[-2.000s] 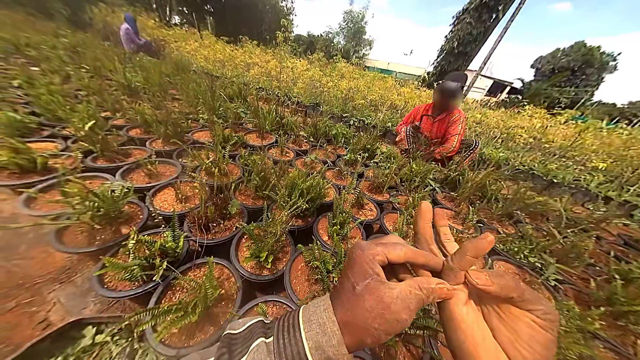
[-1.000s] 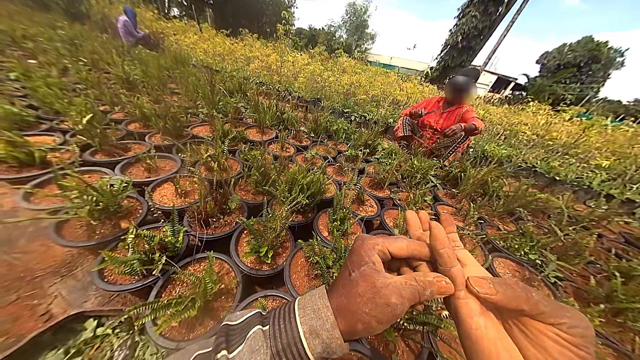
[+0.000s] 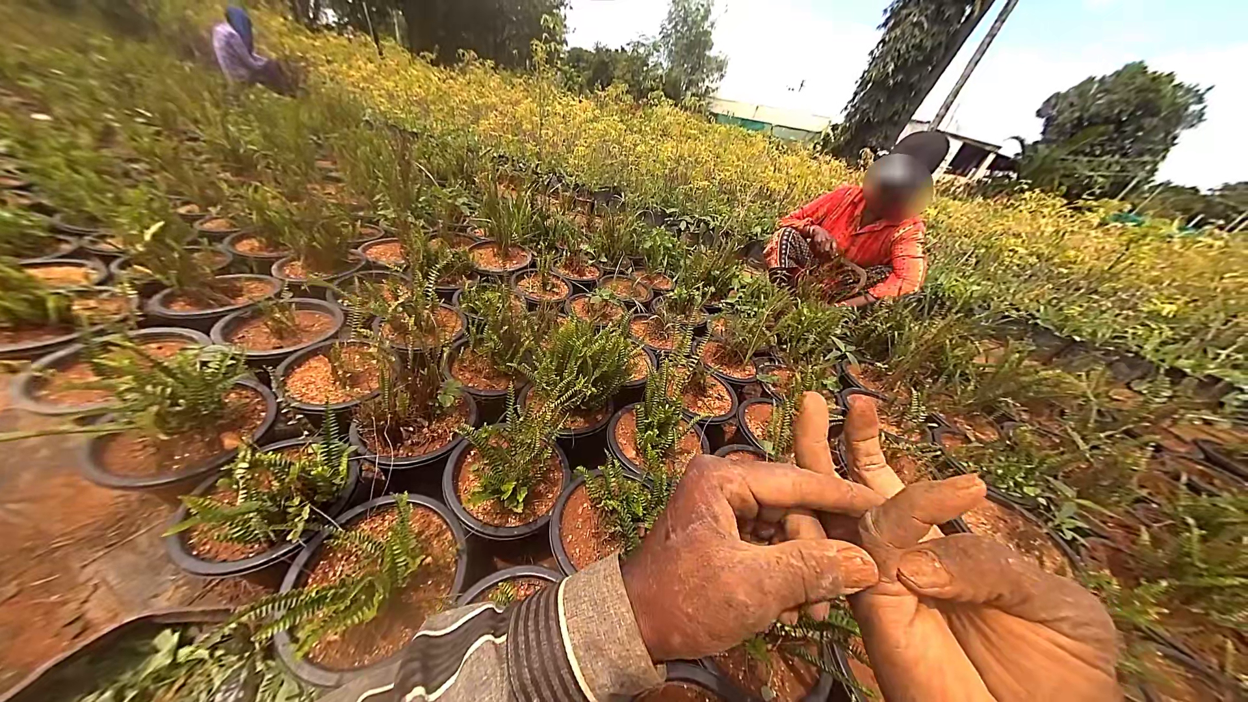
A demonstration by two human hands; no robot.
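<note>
My left hand [image 3: 751, 565], in a grey striped sleeve, reaches from the lower middle with its index finger and thumb touching the palm side of my right hand [image 3: 975, 595]. The palm of my right hand faces up, its fingers are spread and two point upward. Soil marks both hands. No object shows between them; the inner fingers of my left hand are partly hidden. Below and left of the hands, a small fern [image 3: 512, 468] grows in a round black pot, and another fern [image 3: 385, 570] leans over its pot's rim.
Rows of black pots [image 3: 278, 327] with reddish soil spread across the ground. A person in a red top [image 3: 877, 244] crouches among the plants ahead. Another person [image 3: 239, 54] is far off at upper left. Yellowish shrubs [image 3: 604, 117] stand behind; bare red soil [image 3: 58, 546] lies at lower left.
My hands have shifted against each other and the fingers of my right hand have spread apart. The person in red has lowered an arm toward the plants since one second ago.
</note>
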